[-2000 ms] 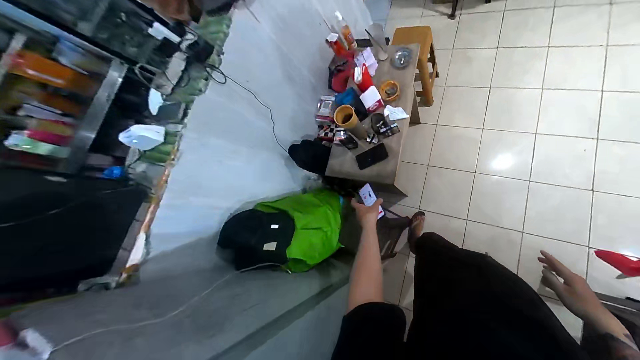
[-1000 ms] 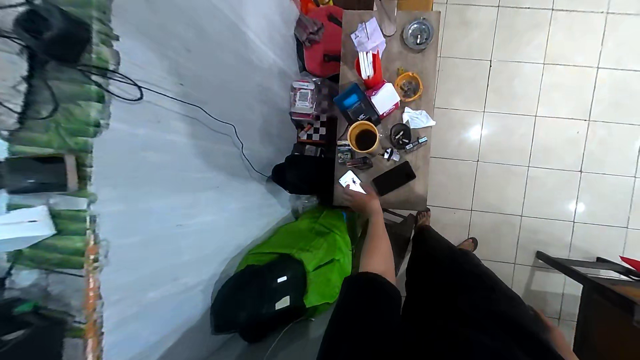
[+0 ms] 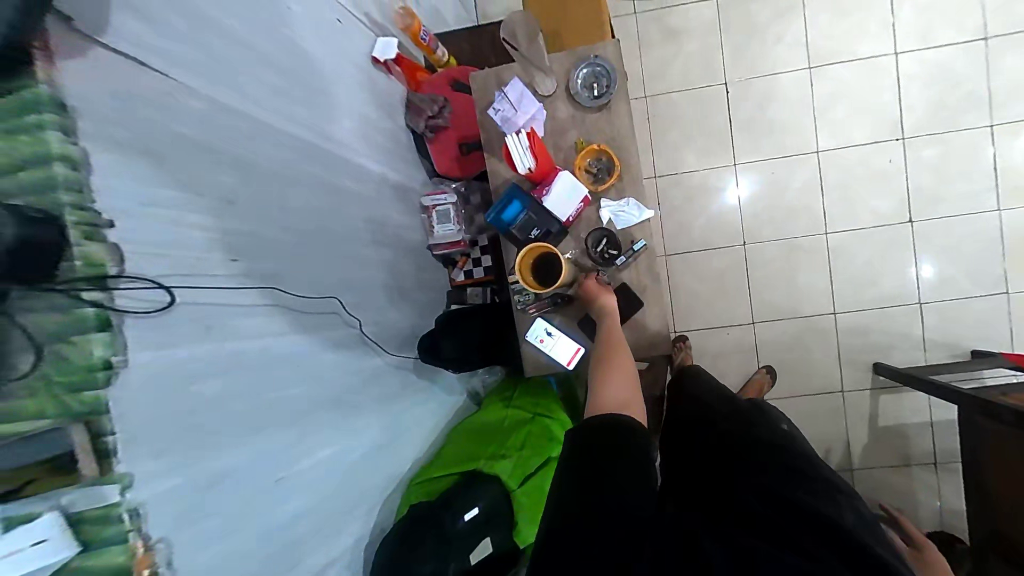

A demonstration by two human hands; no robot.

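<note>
My left hand (image 3: pixel 596 294) reaches over the table beside the handle side of a yellow mug (image 3: pixel 525 268) with dark liquid in it; its fingertips are too small to tell whether they grip it. Below the mug a lit white-screened smartphone (image 3: pixel 554 343) lies on the table. A dark phone (image 3: pixel 629 302) lies partly under my left hand and wrist. A black ashtray (image 3: pixel 602 246) with cigarette butts and a small teal-and-grey device (image 3: pixel 631 254) sit just above the hand. My right hand (image 3: pixel 912 538) hangs low at the right beside my leg, partly hidden, with nothing visible in it.
The narrow table (image 3: pixel 620 176) also holds a yellow ashtray (image 3: pixel 597 167), a glass ashtray (image 3: pixel 593 81), a crumpled tissue (image 3: pixel 626 212), a black-and-blue box (image 3: pixel 526 216) and a red container (image 3: pixel 530 156). A green cloth item (image 3: pixel 496 440) lies below; a dark-framed piece of furniture (image 3: pixel 992 448) stands right.
The smartphone that my left hand held earlier now lies on the table. The hand has moved from it to beside the mug. My right hand has lowered from its raised place two seconds ago.
</note>
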